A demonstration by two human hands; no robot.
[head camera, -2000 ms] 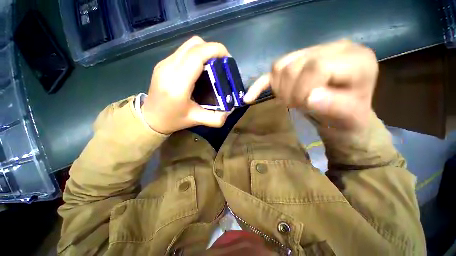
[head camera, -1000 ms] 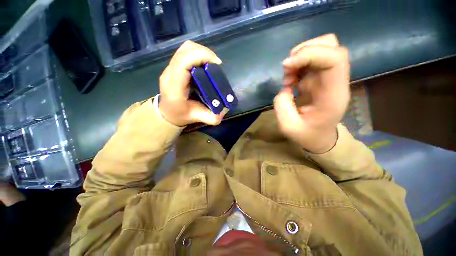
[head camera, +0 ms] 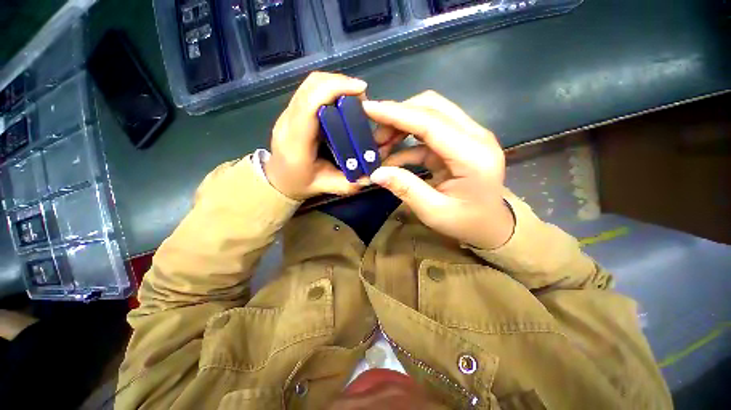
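Two blue and black keypad phones (head camera: 348,140) are held side by side on edge in front of the chest, each with a small round pale spot near its lower end. My left hand (head camera: 303,140) grips them from the left, fingers over the top and thumb below. My right hand (head camera: 449,164) is at their right side, fingertips and thumb touching the upper and lower ends of the right phone. What lies behind its fingers is hidden.
A clear blister tray (head camera: 317,60) with dark phones lies on the green bench (head camera: 641,88) ahead. A black smartphone (head camera: 128,88) lies left of it. A part-filled tray (head camera: 80,200) is at far left. Brown cardboard (head camera: 669,172) is at right.
My right hand has moved left from beside the phones onto their right side. My left hand keeps hold of the phones, which now show their backs and edges at a different tilt.
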